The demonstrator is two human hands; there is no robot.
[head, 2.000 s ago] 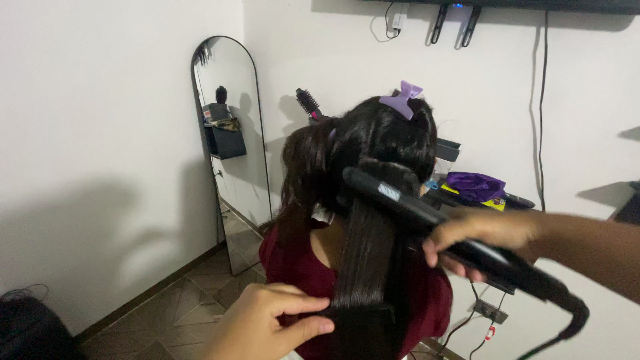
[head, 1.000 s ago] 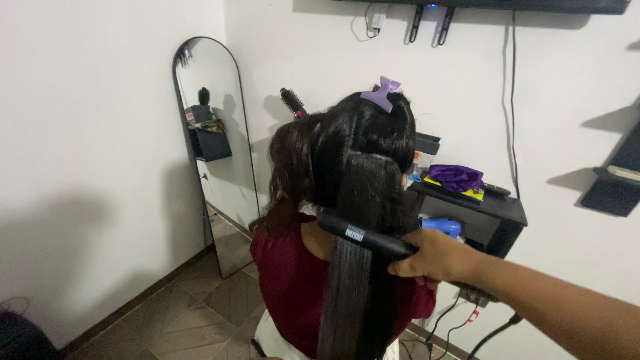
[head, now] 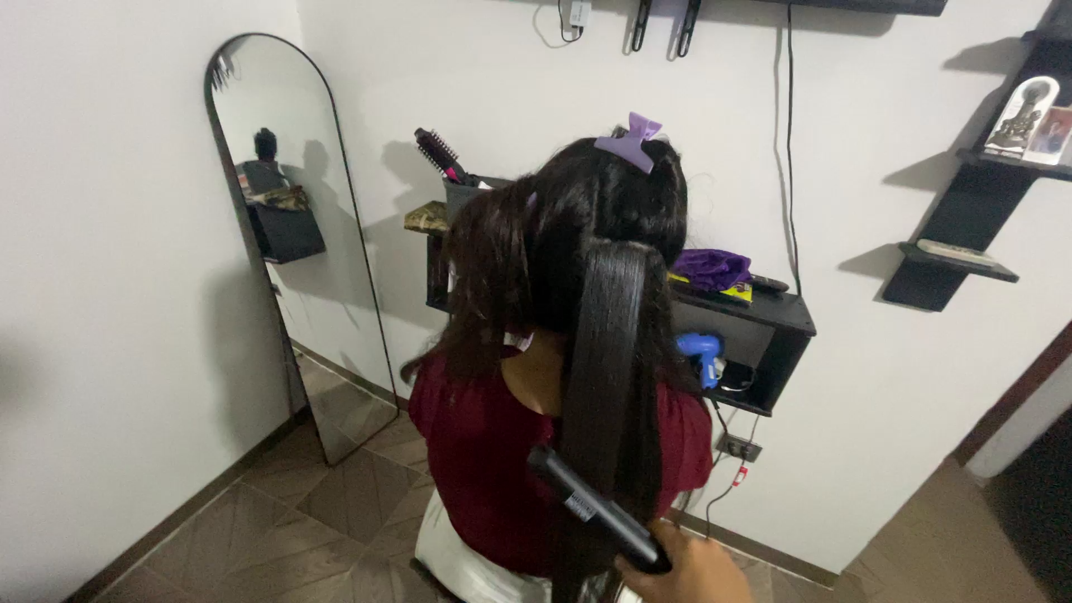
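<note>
A person in a dark red top (head: 481, 477) sits facing away, long dark hair (head: 607, 335) hanging straight down the back. My right hand (head: 691, 565), at the bottom edge, grips a black hair straightener (head: 599, 511), which lies across the lower part of the hanging section; whether its plates are pressed together cannot be told. A purple claw clip (head: 632, 142) holds hair up on top of the head. Another bunch of hair (head: 490, 260) falls over the left shoulder. My left hand is out of view.
An arched mirror (head: 301, 251) leans in the corner at left. Beyond the person, a black wall shelf (head: 787, 314) bears a purple cloth (head: 712, 270), with a blue hair dryer (head: 703, 352) inside. A round brush (head: 440, 155) stands in a container. Cords hang by a wall outlet (head: 739, 448).
The straightener in my right hand has moved down along the hair, from near the head to the lower back. My left hand, at the hair two seconds ago, has left the view.
</note>
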